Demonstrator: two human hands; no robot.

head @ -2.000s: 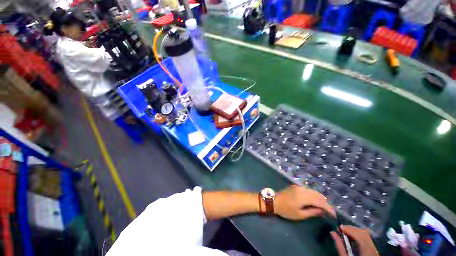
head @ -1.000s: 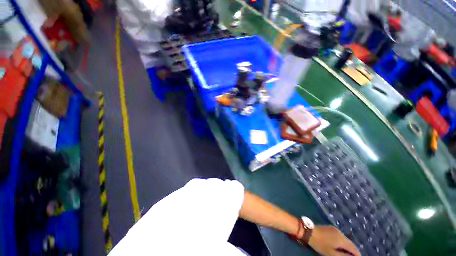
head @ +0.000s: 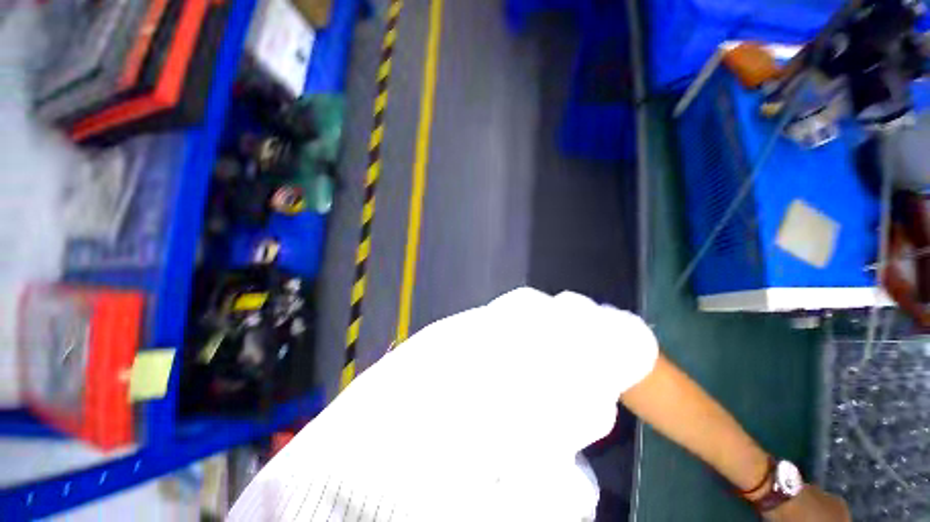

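Note:
My left hand [head: 821,506] is at the bottom right, cut off by the lower edge; its fingers do not show, so I cannot tell whether it holds anything. A watch with a brown strap is on its wrist. The clear blister tray [head: 887,408] lies just right of and above the hand, cut off by the right edge, with blurred dark pockets. My right hand is out of the picture.
The blue machine [head: 719,194] stands on the green bench [head: 734,377], with the reddish-brown block [head: 908,260] at the right edge. A grey floor with yellow lines runs left of the bench. Blue shelving [head: 189,235] at left holds red-edged boxes and dark parts.
The view has swung left towards the floor and shelving. The machine and tray have shifted right in the picture. My right hand, partly seen two seconds ago, is out of view.

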